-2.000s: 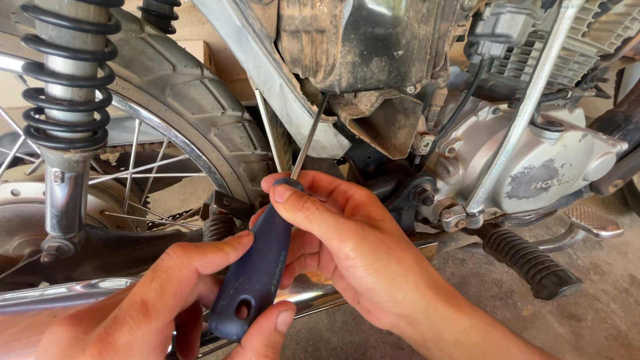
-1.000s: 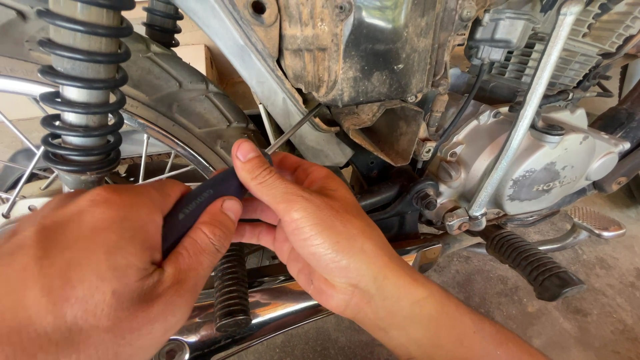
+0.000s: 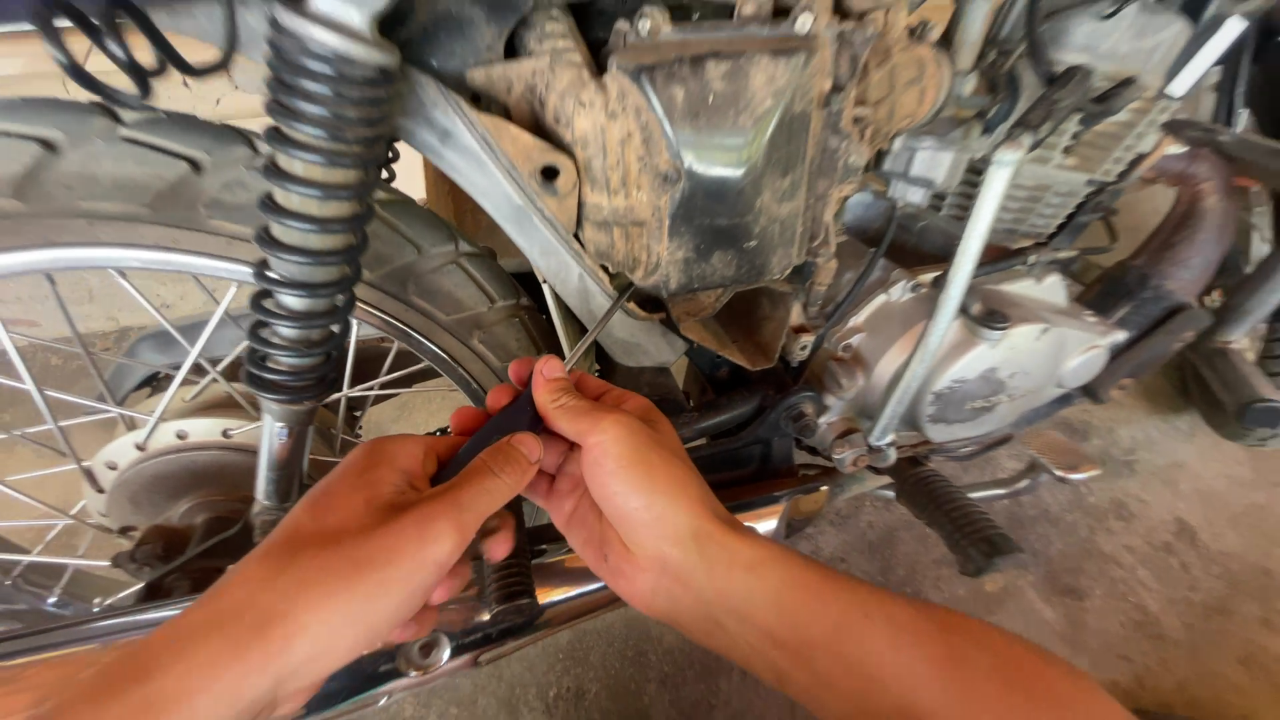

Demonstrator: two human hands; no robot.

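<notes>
Both my hands grip a screwdriver (image 3: 490,430) with a dark blue handle, in front of a motorcycle's side. My left hand (image 3: 400,510) wraps the rear of the handle, its thumb along the top. My right hand (image 3: 620,470) pinches the front of the handle near the shank. The metal shank points up and right, its tip at the lower edge of a dirty black plastic housing (image 3: 740,170), beside a grey frame tube (image 3: 540,230). Whether the tip sits in a screw cannot be told.
On the left are the rear shock absorber's coil spring (image 3: 310,250), the spoked wheel and the tyre (image 3: 440,270). A chrome exhaust pipe (image 3: 580,590) runs below my hands. To the right are the engine cover (image 3: 1000,370), a metal lever (image 3: 950,290) and a rubber footpeg (image 3: 955,510).
My left hand has shifted from the end of the screwdriver's handle to wrap around it. The handle has tilted flatter than two seconds ago. The view has pulled back.
</notes>
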